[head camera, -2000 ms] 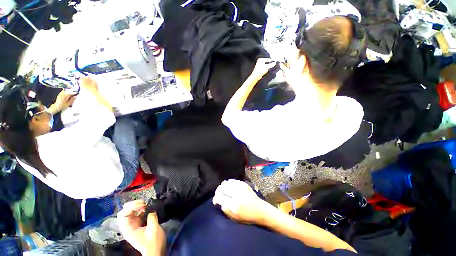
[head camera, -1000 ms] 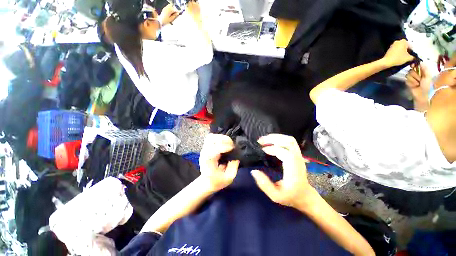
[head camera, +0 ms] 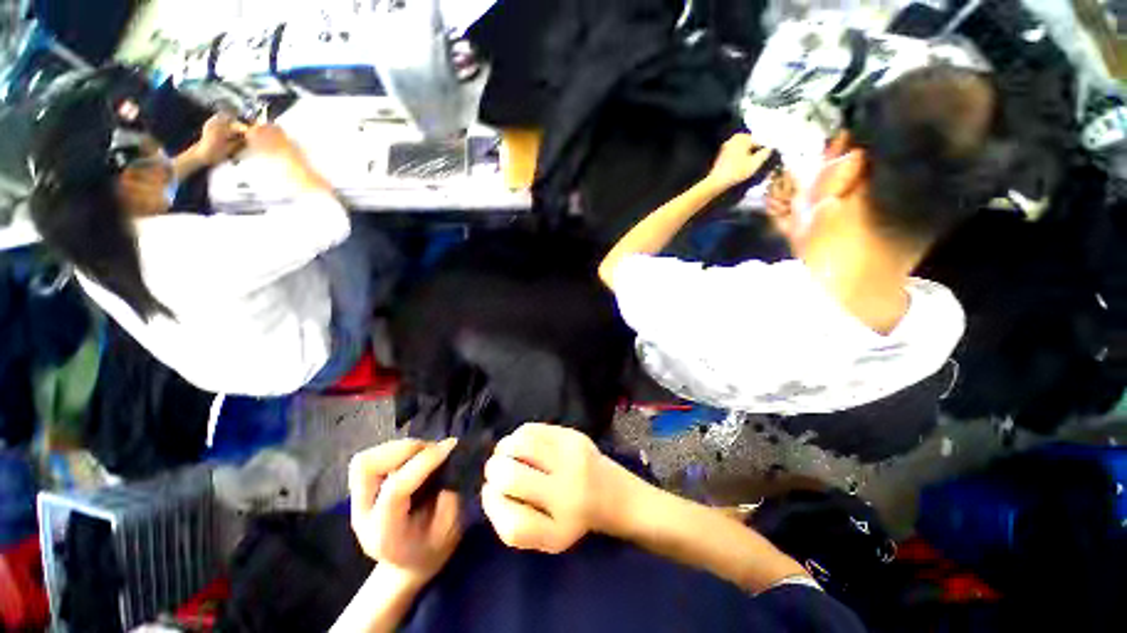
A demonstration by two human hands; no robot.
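A black garment (head camera: 507,371) is bunched in front of my navy top, with a greyer patch on its upper part, and lies against a large black cloth pile. My left hand (head camera: 405,505) is curled on a dark fold of it, thumb and forefinger close together at the upper edge. My right hand (head camera: 540,487) is closed at the garment's near edge, just right of my left hand, with its knuckles up. The cloth between the hands is narrow and dark. The fingertips of my right hand are hidden, and no tool can be made out.
A person in a white top (head camera: 223,284) sits at the left by a pale sewing table (head camera: 371,186). Another person in a patterned white top (head camera: 791,328) sits at the right. A grey basket (head camera: 136,538) stands at lower left. Black cloth with white marks (head camera: 822,532) lies at lower right.
The view has swung right since a second ago. My hands have come closer together, and my right hand has turned from an open pinch to a closed, knuckles-up hold on the cloth.
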